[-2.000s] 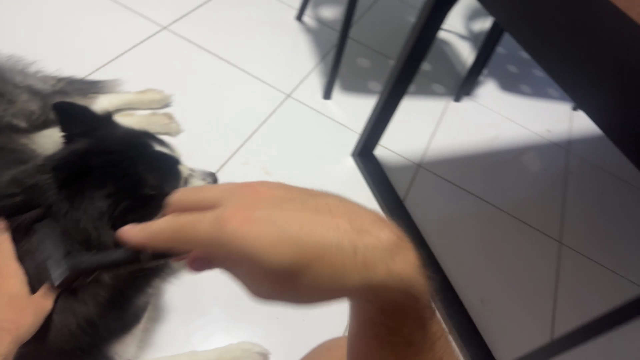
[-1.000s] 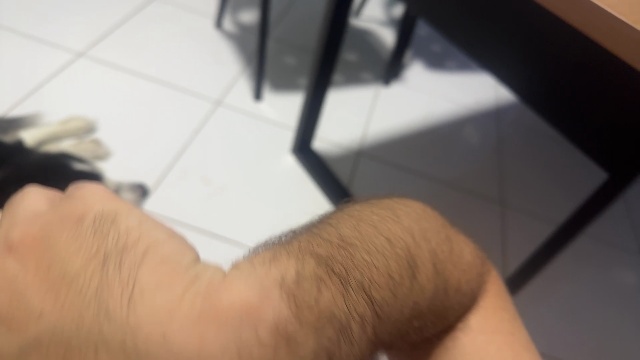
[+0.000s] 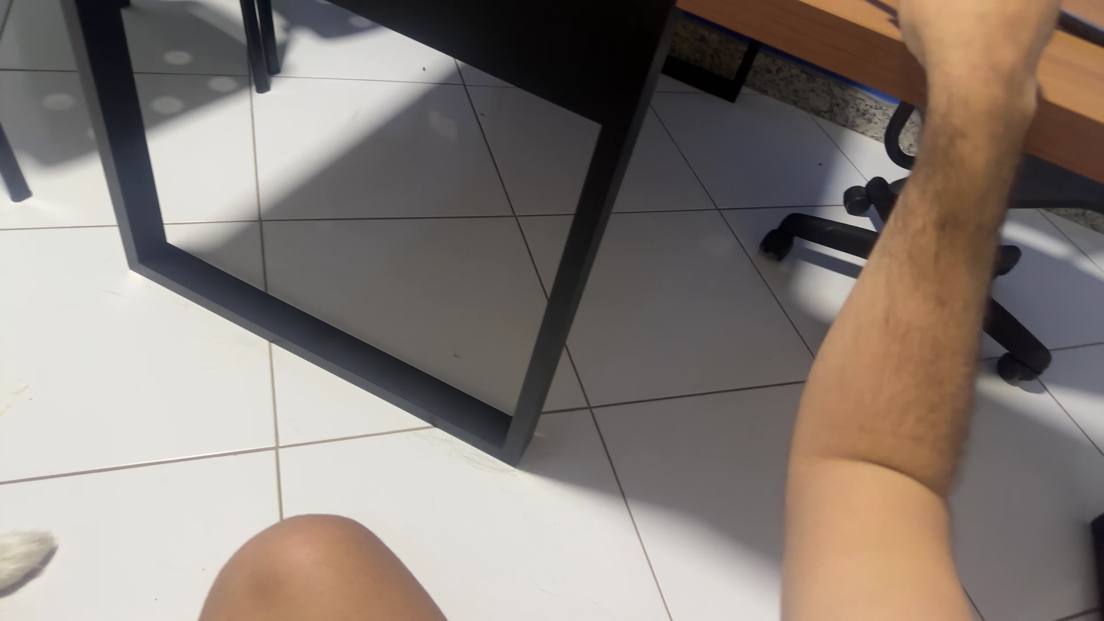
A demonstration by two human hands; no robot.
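Note:
My right hand reaches up to the wooden desk top at the upper right, with my forearm stretched across the right side of the view. Its fingers are cut off by the top edge, so what they touch or hold cannot be seen. Beside the hand, a thin dark object lies on the desk top. My left hand is out of view. At the lower left edge a pale furry paw rests on the white tiled floor.
A black metal desk leg frame stands on the tiles left of my arm. The wheeled base of an office chair is behind my forearm. Thin dark chair legs stand at the upper left. My bent knee shows below.
My right hand has left the black and white dog and moved to the desk top. The view has swung right, leaving only a paw showing. My left hand, on the dog earlier, has gone from view.

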